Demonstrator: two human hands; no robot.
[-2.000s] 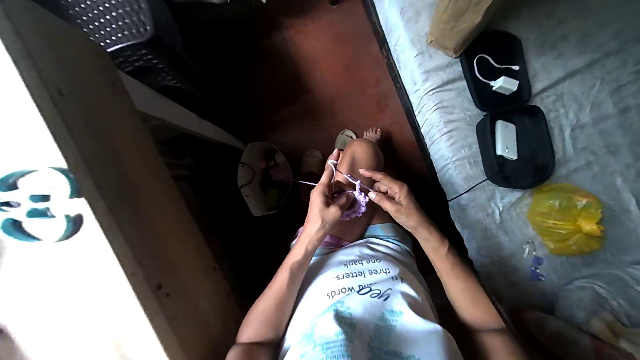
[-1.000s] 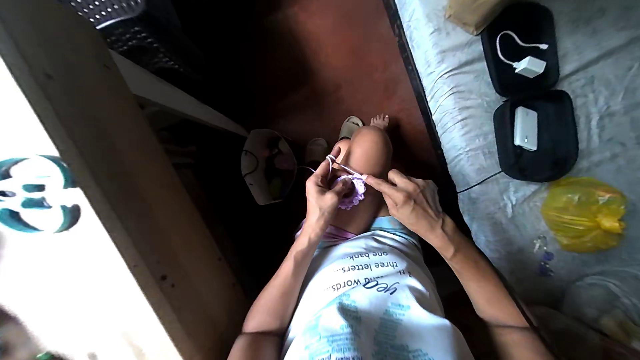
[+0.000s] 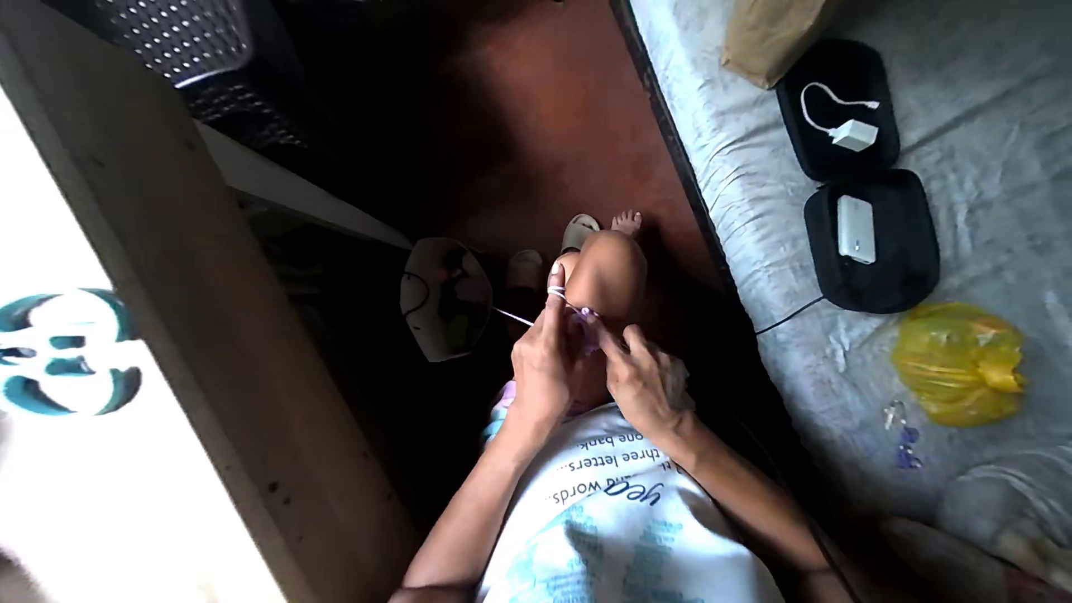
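Above my lap, my left hand [image 3: 543, 360] holds a small piece of purple yarn work [image 3: 585, 333], with pale yarn [image 3: 557, 291] wrapped round its raised index finger. From behind that hand a strand [image 3: 512, 316] runs left toward a pale container [image 3: 445, 299]. My right hand [image 3: 643, 374] is close on the right, fingers bent and fingertips at the upper edge of the piece. Whether it grips a crochet hook cannot be made out. My fingers hide part of the yarn work.
On the right, a grey-covered surface [image 3: 737, 201] bears an unzipped black case [image 3: 909, 276] with a white device [image 3: 856, 229], a white cable and adapter [image 3: 854, 134], a yellow plastic bag [image 3: 959, 364] and a paper bag [image 3: 766, 38]. A wooden beam [image 3: 209, 335] stands left.
My left index finger now points up with yarn round it, and the purple piece is more hidden between my hands. My right hand's fingertips have shifted at the piece's edge.
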